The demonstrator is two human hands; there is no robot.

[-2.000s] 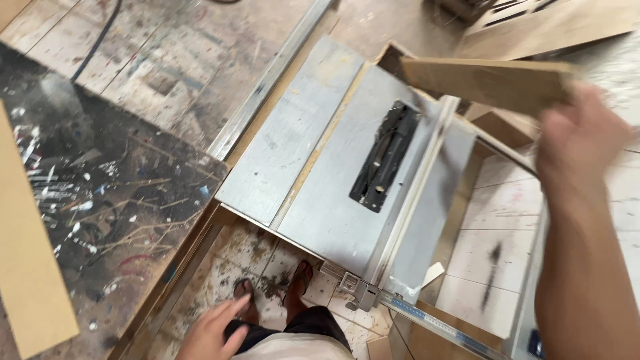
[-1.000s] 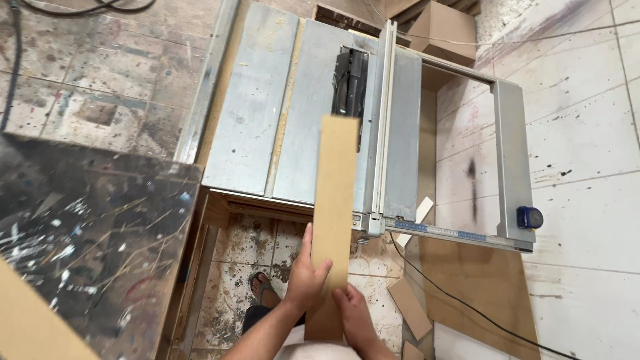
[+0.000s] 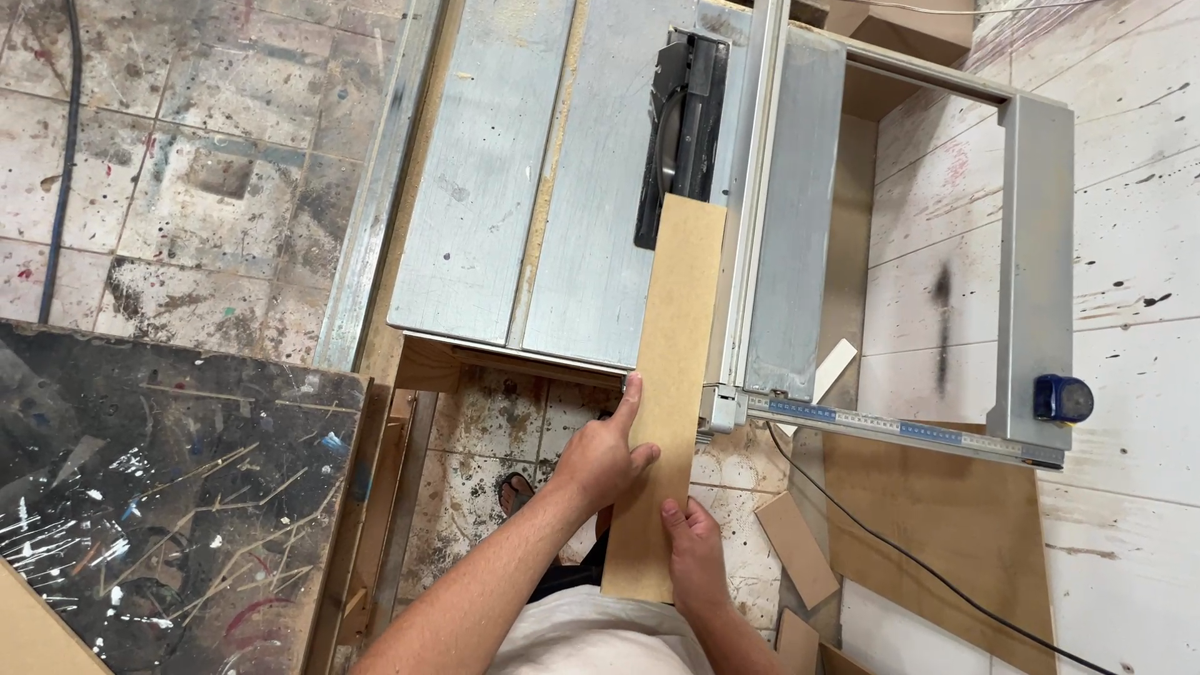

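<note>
A long strip of fibreboard (image 3: pixel 677 328) lies with its far end on the metal top of a table saw (image 3: pixel 591 187), partly over the black blade insert (image 3: pixel 689 122). Its near end sticks out past the table's front edge, toward my body. The rip fence (image 3: pixel 757 187) runs along the strip's right side. My left hand (image 3: pixel 605 455) grips the strip's left edge near the table front, index finger stretched along it, thumb on top. My right hand (image 3: pixel 696 548) holds the right edge closer to my body, thumb on top. Its other fingers are partly hidden.
A paint-splattered dark board (image 3: pixel 187 497) stands at the left. A blue tape measure (image 3: pixel 1063 399) sits on the metal side frame (image 3: pixel 1036 262). Board offcuts (image 3: pixel 797 548) and a black cable (image 3: pixel 900 553) lie at the lower right. One sandalled foot (image 3: pixel 514 492) shows below.
Two seconds ago my right hand held the board out at the right and my left was off it. Both hands now hold it, and its far end has moved farther over the saw table since one second ago.
</note>
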